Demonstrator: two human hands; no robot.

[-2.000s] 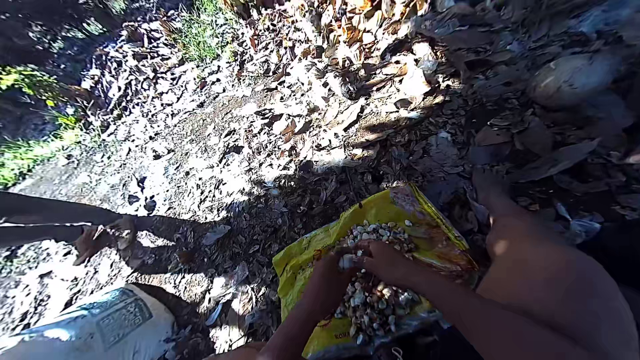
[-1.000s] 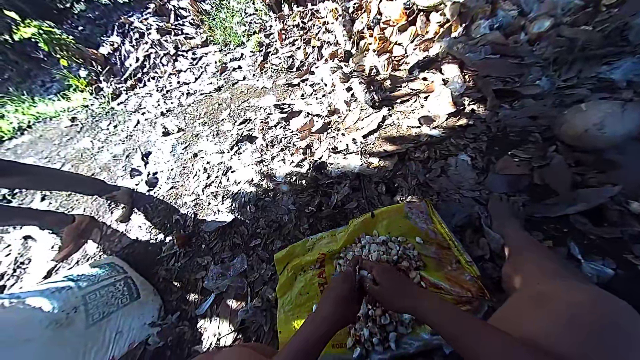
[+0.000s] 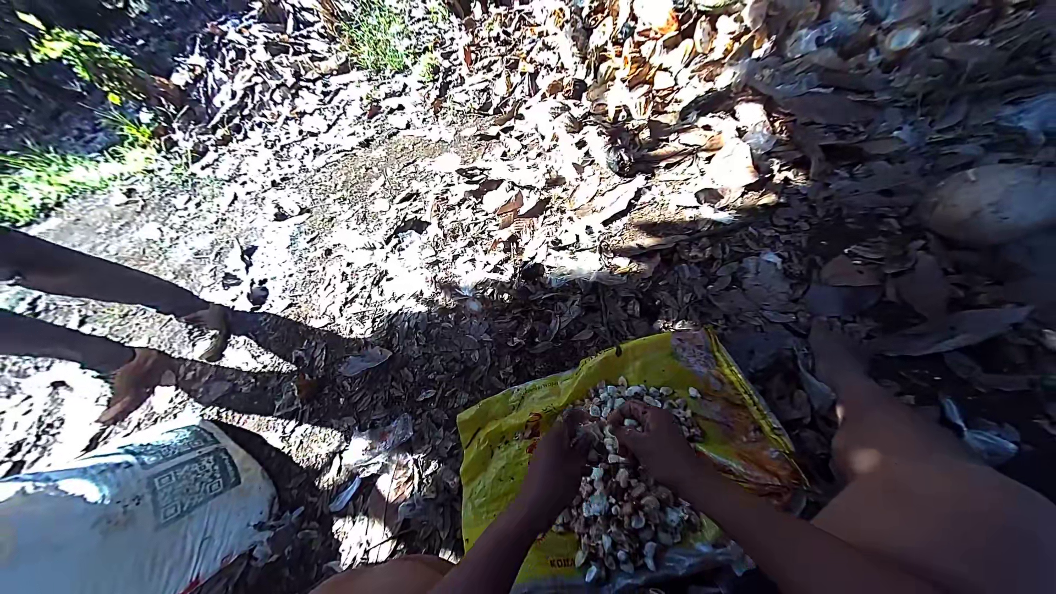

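A yellow plastic sack (image 3: 499, 462) lies flat on leaf-covered ground, with a pile of small pale and brown pieces, nuts or seeds by their look, (image 3: 623, 520) on it. My left hand (image 3: 572, 441) touches the upper left part of the pile, its fingers partly hidden. Close beside it, my right hand (image 3: 648, 433) is curled over the pile with a small pale piece (image 3: 631, 423) at its fingertips. Whether my left hand holds a piece cannot be made out.
A full white sack (image 3: 198, 528) with a printed code lies at the lower left. Another person's legs (image 3: 91, 276) stand behind it. My bare leg (image 3: 907, 462) is right of the yellow sack. A large pale rounded object (image 3: 994, 205) sits at the right edge.
Both hands stay over the pile, with small shifts of the fingers. The other person's feet remain near the white sack.
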